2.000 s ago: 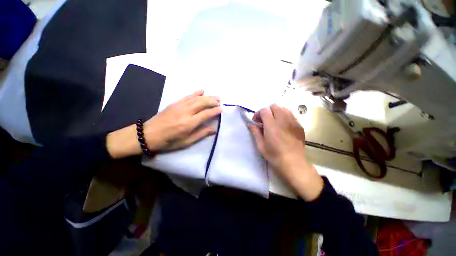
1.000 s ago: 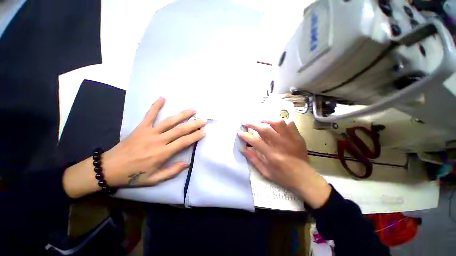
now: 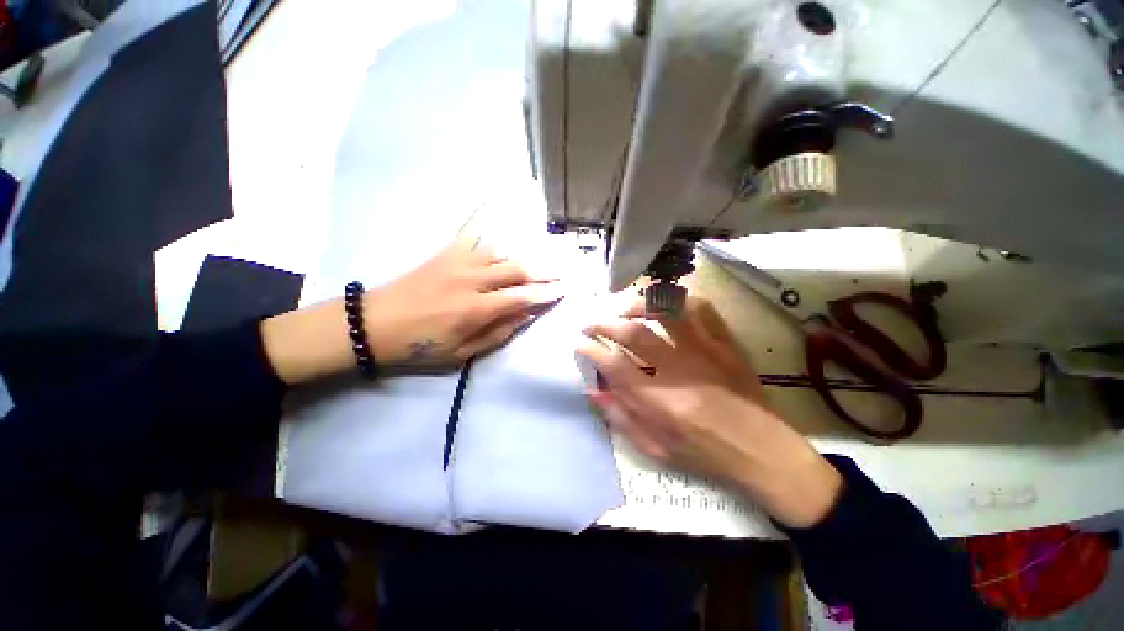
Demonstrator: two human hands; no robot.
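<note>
A pale-backed panel (image 3: 382, 444) lies backing side up on the table, its lower edge at the table's near edge. A dark seam (image 3: 455, 419) runs up it between two pale pieces. My left hand (image 3: 462, 302), with a bead bracelet at the wrist, rests on the panel left of the needle area, fingers pressing near the seam's upper end. My right hand (image 3: 672, 376) lies at the panel's right edge, fingers bent, just below the sewing machine head (image 3: 690, 136). The machine partly hides its fingertips. The needle point and the panel's edge there are too bright to tell.
Red-handled scissors (image 3: 875, 370) lie right of my right hand, blades toward the needle area. A small black cut piece (image 3: 240, 291) and a large black panel (image 3: 111, 185) lie at left. A brass-coloured tension knob (image 3: 799, 180) sticks out of the head. A red item (image 3: 1042, 569) is below the table at right.
The pale panel and both hands are now by the needle area, under the machine head. The view has shifted closer to the head. My left hand's spread fingers have drawn together.
</note>
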